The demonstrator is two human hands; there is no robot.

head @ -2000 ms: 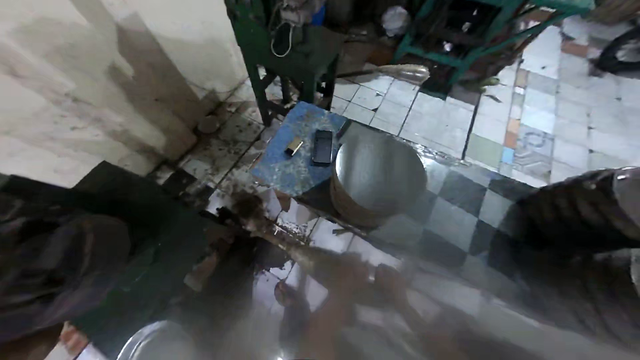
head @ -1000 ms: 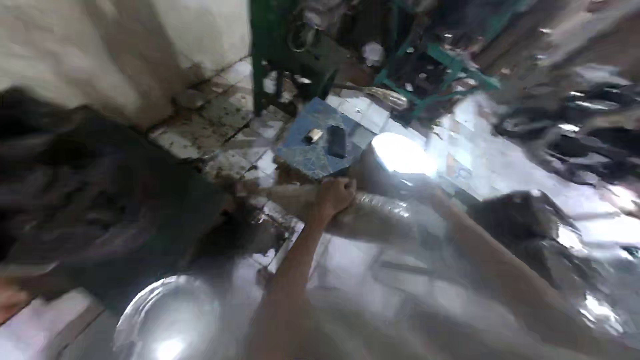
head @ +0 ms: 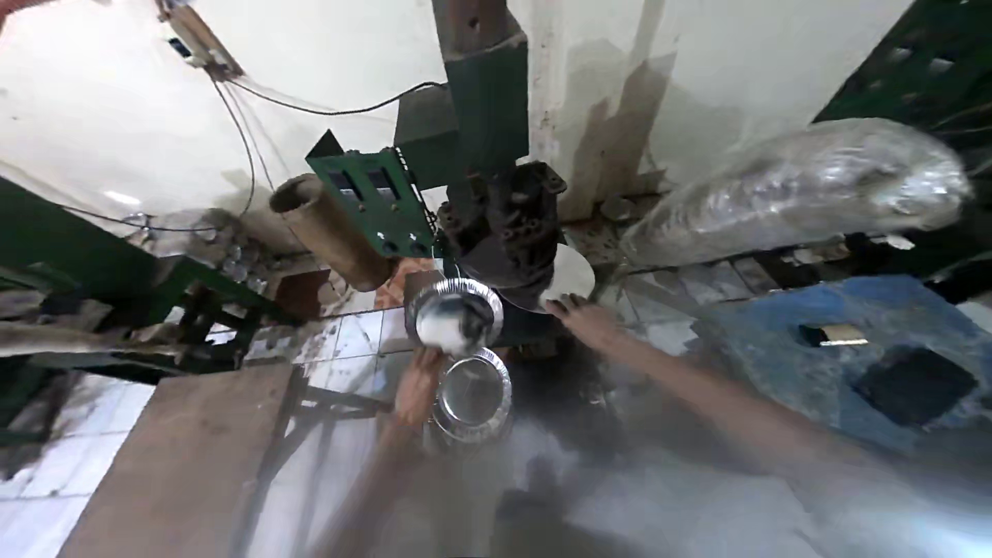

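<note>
My right hand [head: 577, 314] has its fingertips on the near edge of a round pale disc [head: 572, 275], which lies partly under the dark head of a green press machine [head: 504, 225]. My left hand [head: 421, 376] is at the near edge of a foil plate with a fluted rim [head: 494, 298], left of the press head; a blurred whitish round piece [head: 442, 325] sits over that plate. Whether the left fingers grip anything is unclear. Just nearer me, right of the left hand, is another fluted foil plate [head: 473, 391].
A green control box [head: 372, 201] and a brown cardboard tube [head: 333, 232] stand left of the press. A plastic-wrapped roll [head: 798, 194] leans at right. A blue board [head: 775, 349] holds a dark flat object [head: 918, 385]. A brown board [head: 194, 442] is at lower left.
The view has swung far to the left, onto the press. My right hand is now at a pale disc; a second ago my arms were over the area near the blue board.
</note>
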